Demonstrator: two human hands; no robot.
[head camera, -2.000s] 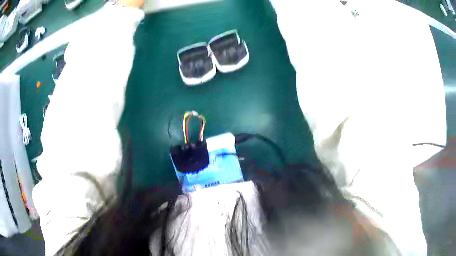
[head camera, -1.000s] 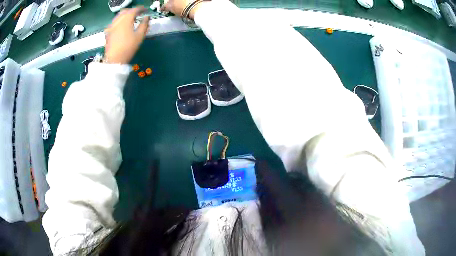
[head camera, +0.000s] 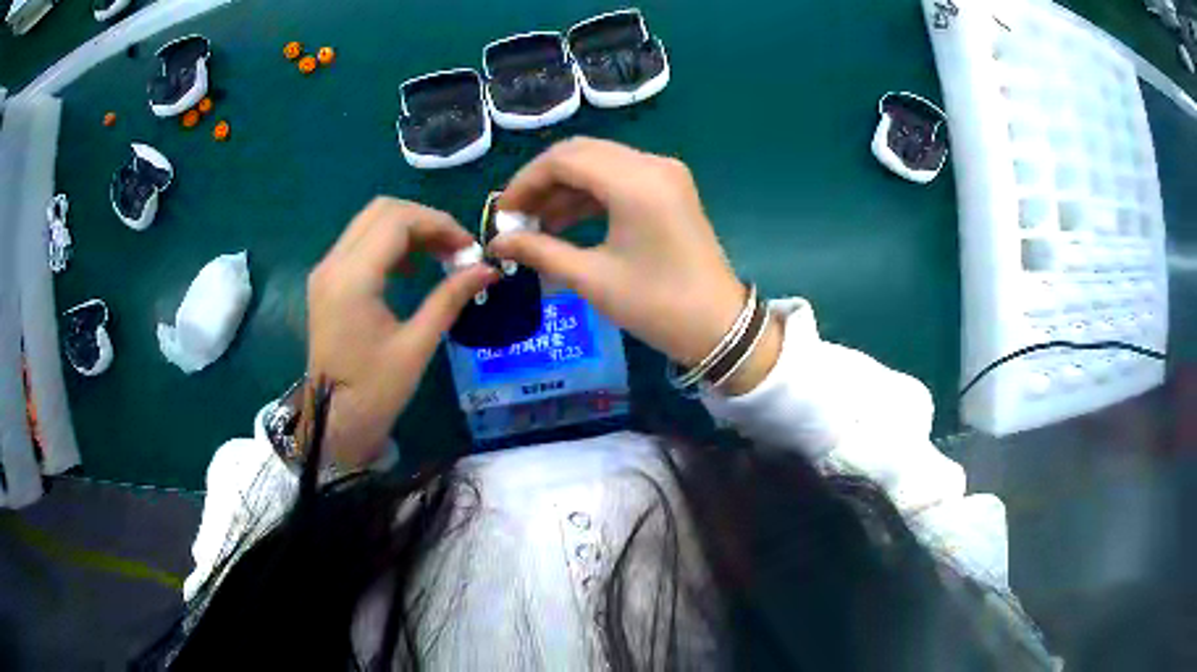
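The light-blue tester (head camera: 545, 381) lies in front of me with its blue screen lit. The black cradle (head camera: 499, 315) sits on its upper left. My left hand (head camera: 381, 302) pinches a white earbud (head camera: 467, 255) at the cradle's upper edge. My right hand (head camera: 624, 236) pinches another white earbud (head camera: 512, 226) just beside it. Both earbuds are partly hidden by the fingers, so I cannot tell if they are seated. Three open charging cases (head camera: 530, 79) stand in a row beyond my hands.
More open cases (head camera: 141, 185) lie at the left, with orange caps (head camera: 307, 63) and a crumpled white bundle (head camera: 208, 313). One open case (head camera: 910, 137) lies at the right, beside a white tray (head camera: 1063, 223) crossed by a black cable. White trays (head camera: 29, 289) stand at the left edge.
Both hands have come back from the far strip to the cradle, now with earbuds in them. Three cases now stand in the row where two showed before. The view has shifted.
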